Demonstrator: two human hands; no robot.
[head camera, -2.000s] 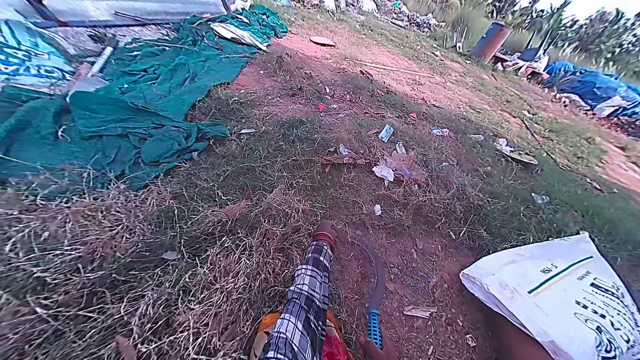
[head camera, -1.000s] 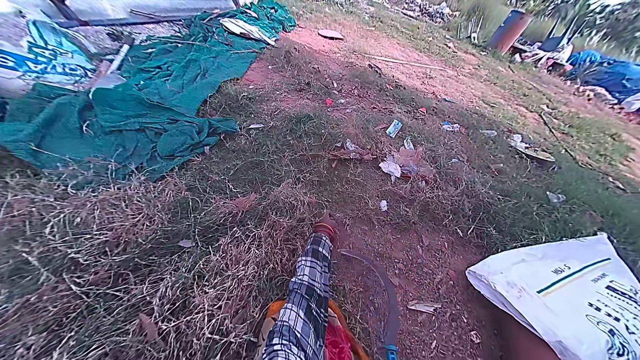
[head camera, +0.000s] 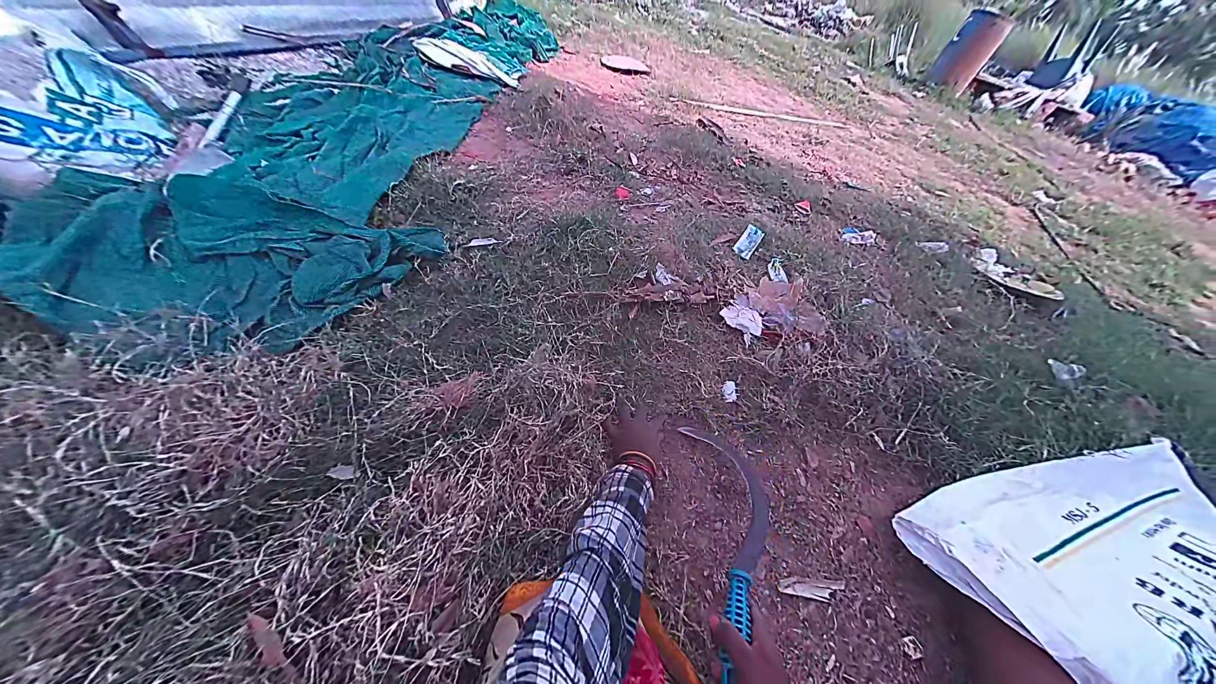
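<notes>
My left hand (head camera: 635, 432), beyond a checked sleeve and bangles, lies at the edge of the dry grass (head camera: 541, 399) with its fingers spread. At the bottom, my right hand (head camera: 749, 651) is closed around the blue handle of a sickle (head camera: 753, 503). The curved blade rests low over the bare soil, its tip pointing left, just right of my left hand. A white printed sack (head camera: 1073, 541) is at the lower right, over a part of a leg.
Green netting (head camera: 285, 209) is spread at the upper left beside a printed plastic sack (head camera: 85, 114). Paper and plastic scraps (head camera: 774, 306) litter the ground ahead. A rusty drum (head camera: 971, 49) and blue tarpaulin (head camera: 1154, 128) are at the upper right; a thin stick (head camera: 760, 113) lies farther off.
My right hand and more of the sickle's handle have come into view since one second ago. My left hand's fingers now show spread on the grass edge.
</notes>
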